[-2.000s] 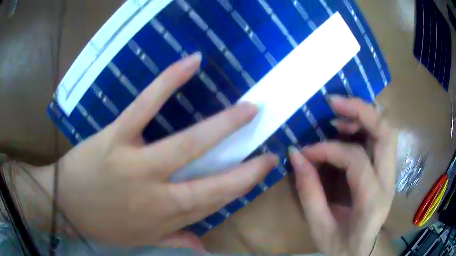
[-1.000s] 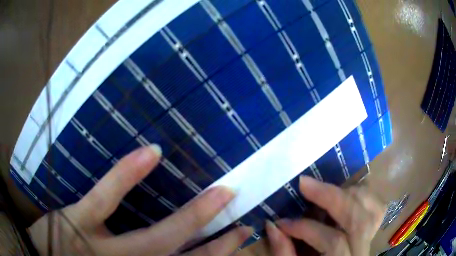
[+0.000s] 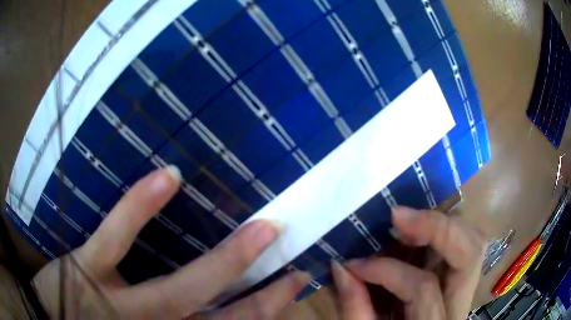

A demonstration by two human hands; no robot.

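The blue solar panel back (image 3: pixel 250 94) with broad dashed silver lines fills the middle of the view. A white strip (image 3: pixel 350 169) lies slantwise across its lower right part. My left hand (image 3: pixel 169 269) is spread with its fingertips on the panel and on the white strip's lower end; it is cut off by the bottom edge. My right hand (image 3: pixel 413 269) is at the panel's near edge, thumb and index fingertips together on one silver line's end. Whether a small piece is between them is too blurred to tell.
A second white strip (image 3: pixel 69 94) runs along the panel's far left edge. A dark cell strip (image 3: pixel 554 81) lies at the upper right. Silver offcuts (image 3: pixel 498 250), red and yellow handled pliers (image 3: pixel 518 269) and dark items lie at the lower right on the brown tabletop (image 3: pixel 507 181).
Compared with two seconds ago, the panel appears larger and both hands sit lower in view. Since one second ago, the panel and white strip have shifted slightly up and left in view.
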